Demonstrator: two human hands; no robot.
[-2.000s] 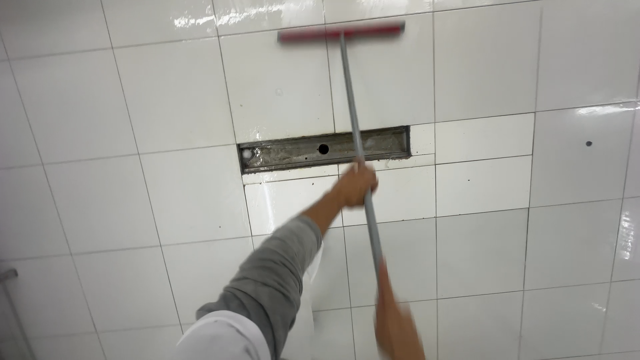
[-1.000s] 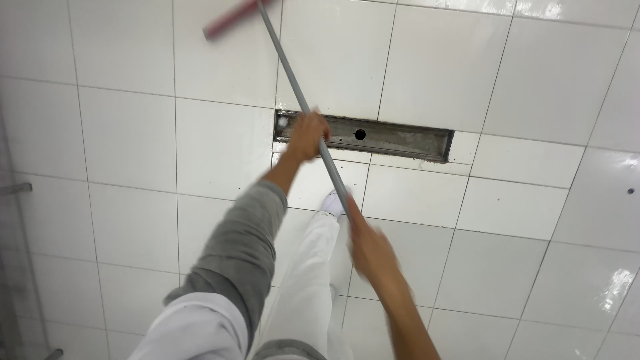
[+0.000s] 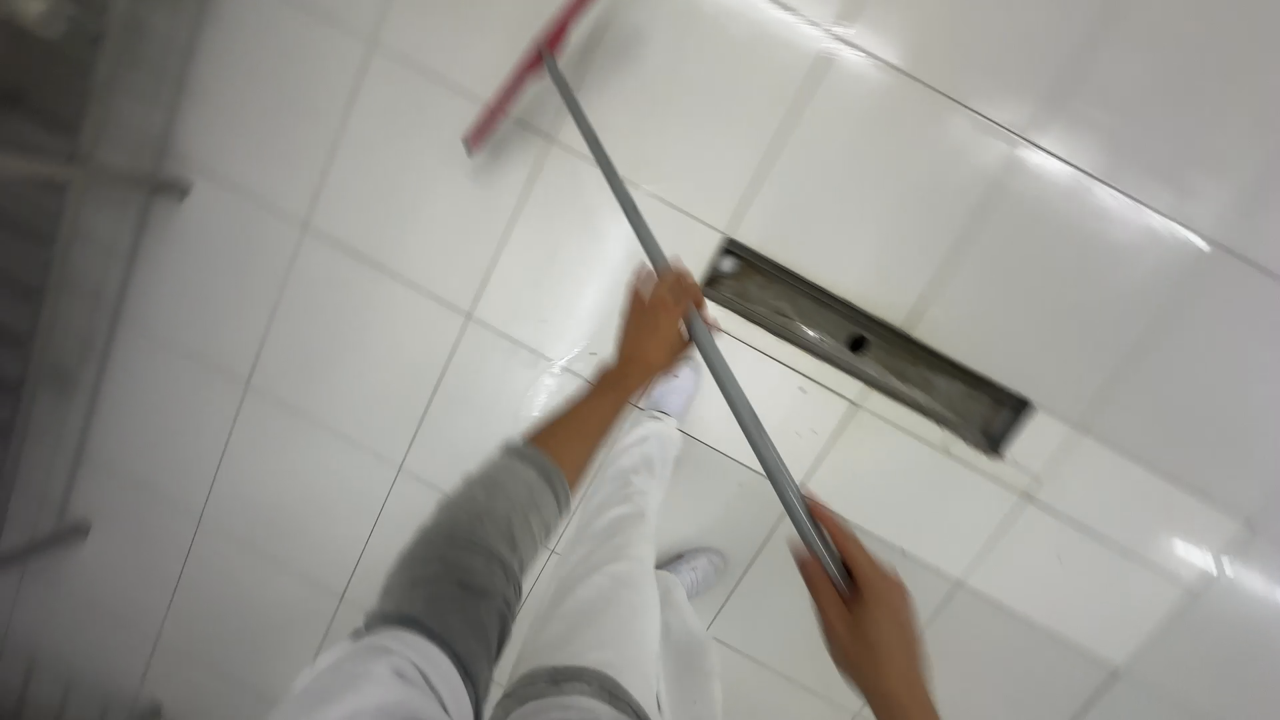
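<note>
A floor squeegee with a red head (image 3: pixel 520 85) and a long grey pole (image 3: pixel 735 395) runs from the upper left down to the lower right. Around the middle of the pole my left hand (image 3: pixel 660 315) is closed, left of the drain. My right hand (image 3: pixel 850 600) grips the pole's lower end, with the thumb and fingers on either side of it. The squeegee head lies over the white tiles at the top, slightly blurred.
A narrow recessed metal floor drain channel (image 3: pixel 865 345) with a dark round hole is sunk in the white tiled floor (image 3: pixel 380 300). My shoes (image 3: pixel 675 388) stand below it. Blurred metal framework (image 3: pixel 60 180) with protruding bars is at the left edge.
The squeegee head was beyond the drain two seconds ago and has swung left of it. Both hands have stayed on the pole. The view has turned and shifted.
</note>
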